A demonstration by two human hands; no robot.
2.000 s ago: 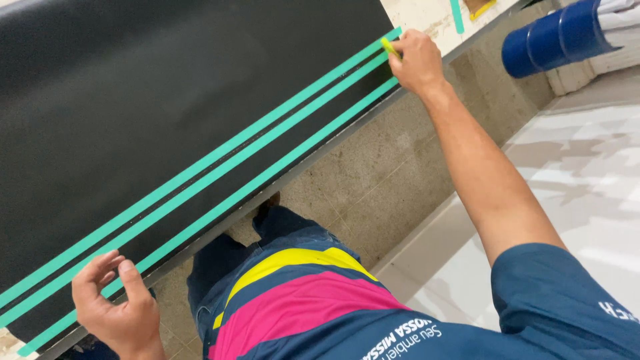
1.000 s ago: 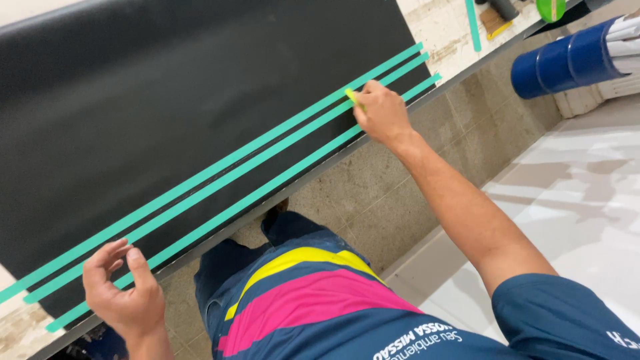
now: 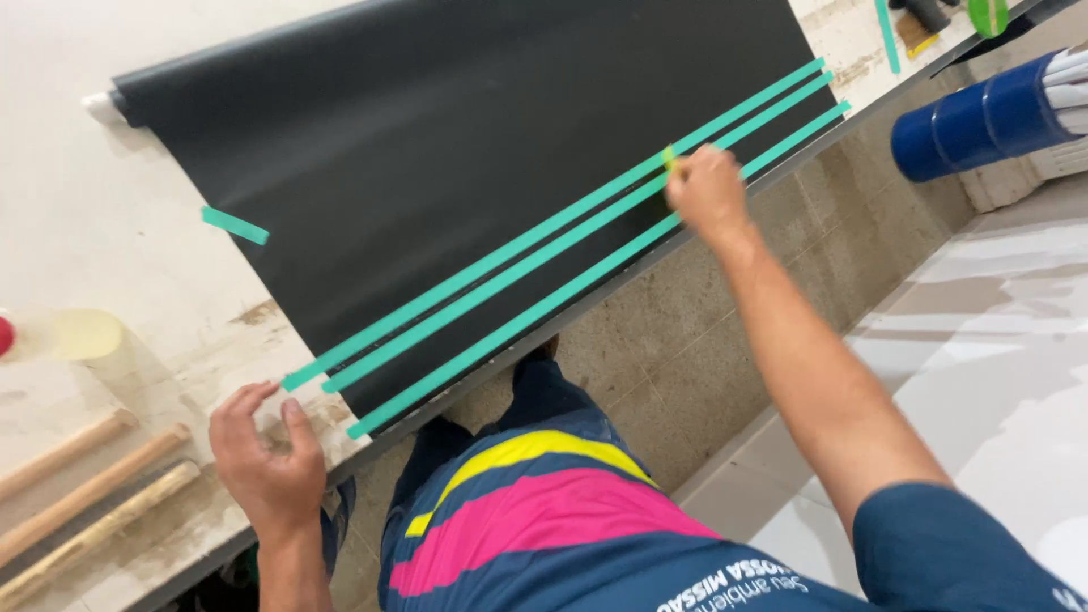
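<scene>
A sheet of black material [image 3: 476,127], rolled up along its far side, lies on a white work table. Three long strips of green tape [image 3: 510,255] run across it, roughly parallel to the table's near edge. My right hand [image 3: 710,191] grips a small yellow-green tool [image 3: 670,160] against the strips, right of their middle; its exact kind is blurred. My left hand [image 3: 268,455] hovers or rests by the strips' left ends, fingers apart and nothing held. A short piece of green tape [image 3: 235,225] crosses the sheet's left edge.
Several wooden sticks [image 3: 93,489] and a pale yellowish container [image 3: 87,334] are at the left of the table [image 3: 170,280]. At the upper right are a green round object [image 3: 988,15] and another tape strip [image 3: 887,36]. A blue drum [image 3: 977,115] stands beyond the table's edge.
My right hand, with the yellow-green tool, has moved from the right ends of the strips leftward along them. My left hand stays near their left ends. The view has shifted left.
</scene>
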